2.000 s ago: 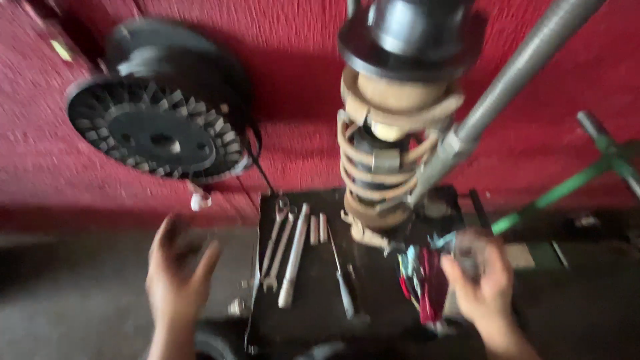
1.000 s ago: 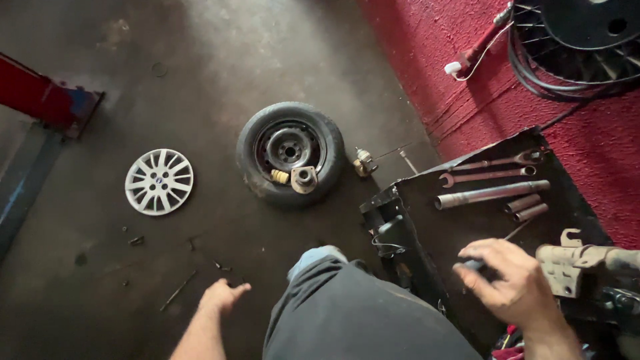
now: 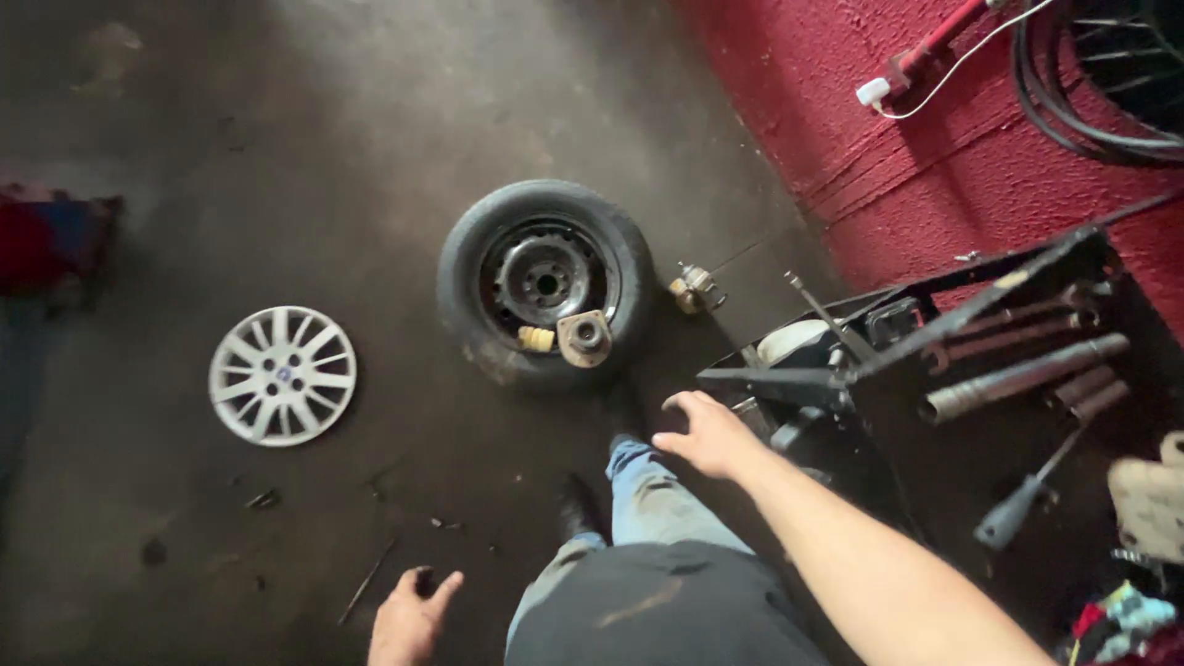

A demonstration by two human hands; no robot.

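My left hand (image 3: 416, 612) hangs at the bottom over the dark floor, fingers apart, holding nothing. My right hand (image 3: 708, 432) reaches forward beside the open black tool cart (image 3: 980, 324), thumb and fingers apart and nothing in them. Ahead of it a tyre on a steel wheel (image 3: 548, 194) lies flat on the floor. On the wheel rest a metal strut mount (image 3: 585, 339) and a yellowish bump stop (image 3: 536, 339). A silvery multi-spoke wheel cover (image 3: 282, 376) lies to the left. On the cart's top are wrenches (image 3: 1008, 342), a metal tube (image 3: 1027, 377) and a screwdriver (image 3: 1010, 511).
A small metal part (image 3: 696, 287) lies on the floor right of the tyre. Small debris (image 3: 264, 499) and a thin rod (image 3: 367, 581) lie near my left hand. The red wall (image 3: 925, 176) and coiled black hose (image 3: 1045, 111) are at the right. Coloured cloth (image 3: 1128, 624) is at bottom right.
The view has swung from the cart and wall to the floor. My right hand, over the cart top one second ago near the screwdriver handle, is now beside the cart's near side, away from the screwdriver.
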